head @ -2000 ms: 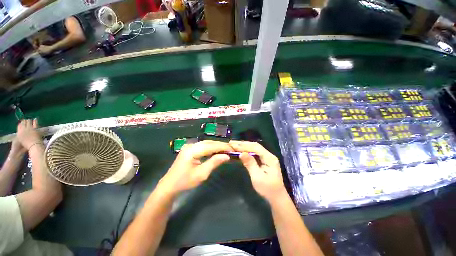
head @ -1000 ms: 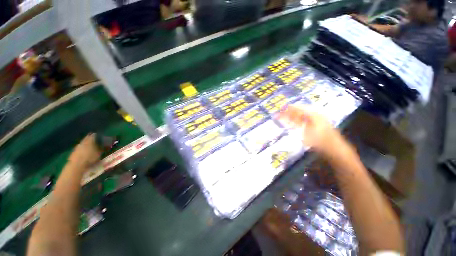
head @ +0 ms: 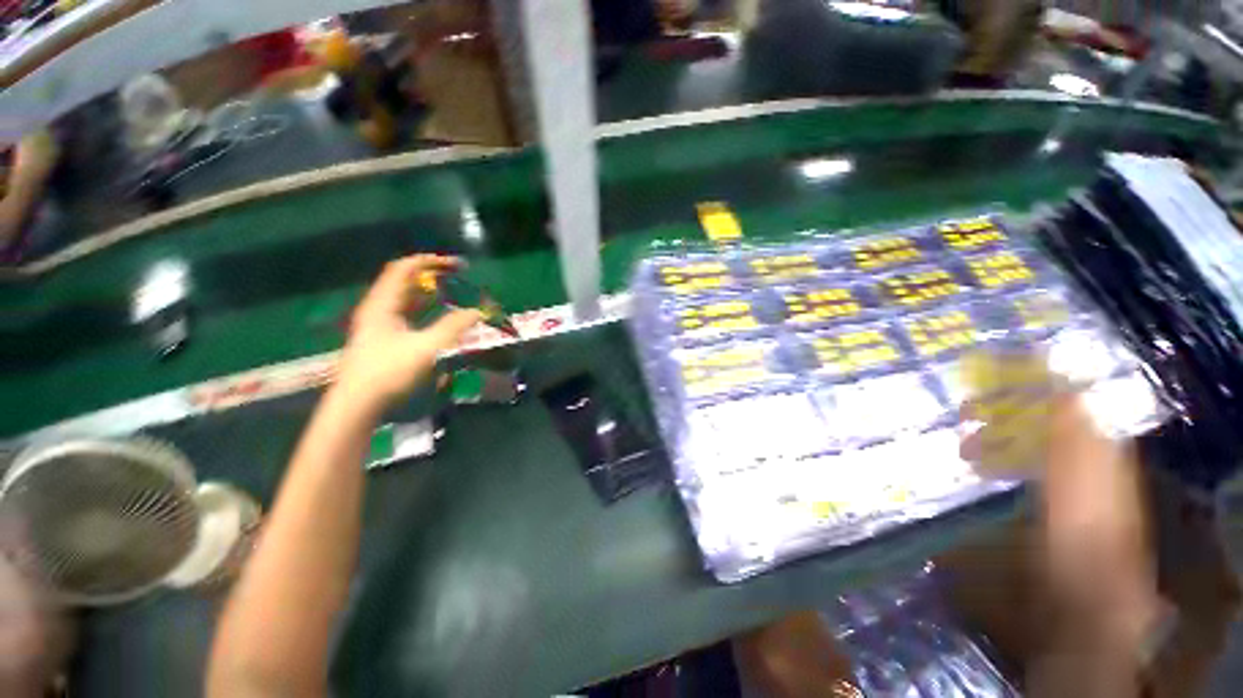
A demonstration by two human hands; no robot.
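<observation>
My left hand grips a small dark device unit with yellow on it between thumb and fingers, over the belt's near edge. My right hand is blurred over the right side of the clear blister tray. Its fingers are at a blurred yellow-backed part, apparently held; how many pieces it is cannot be told. The tray's back rows show yellow parts in pockets; its front rows look mostly pale. Two green-faced units lie on the bench mat below my left hand.
A black flat fixture lies left of the tray. A cream fan stands at left. The green conveyor carries a yellow part and a dark unit. A white post rises behind the bench. Bagged trays are at far right.
The view has swung right, then partly back left. My hands were together and are now apart. My left hand now grips a unit; my right hand has a yellow part at its fingers.
</observation>
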